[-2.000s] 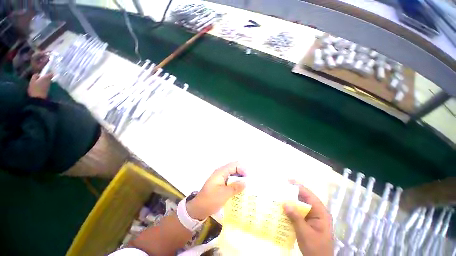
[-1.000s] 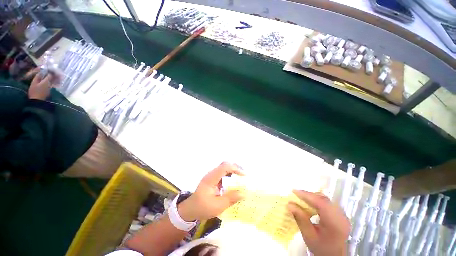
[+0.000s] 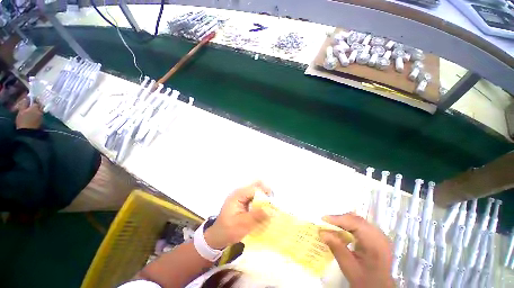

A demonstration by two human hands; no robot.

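Note:
A yellow label sheet with rows of small print is held up low in the middle of the head view, over the near bench. My left hand pinches its upper left corner between thumb and fingers; a pale band and a dark band are on the wrist. My right hand grips the sheet's right edge between thumb and fingers. The sheet's lower part is washed out by glare, and a dark-and-white thing partly covers its bottom.
Slim handheld devices stand in leaning rows at right; more lie at left. A yellow crate is at lower left. A person's sleeve is at far left. Across the green belt, white cylindrical parts sit on cardboard, with a raised shelf above.
The sheet has tilted, its right side lower, still held by both hands. The surroundings have shifted left in view. The co-worker's hand at far left has moved a little.

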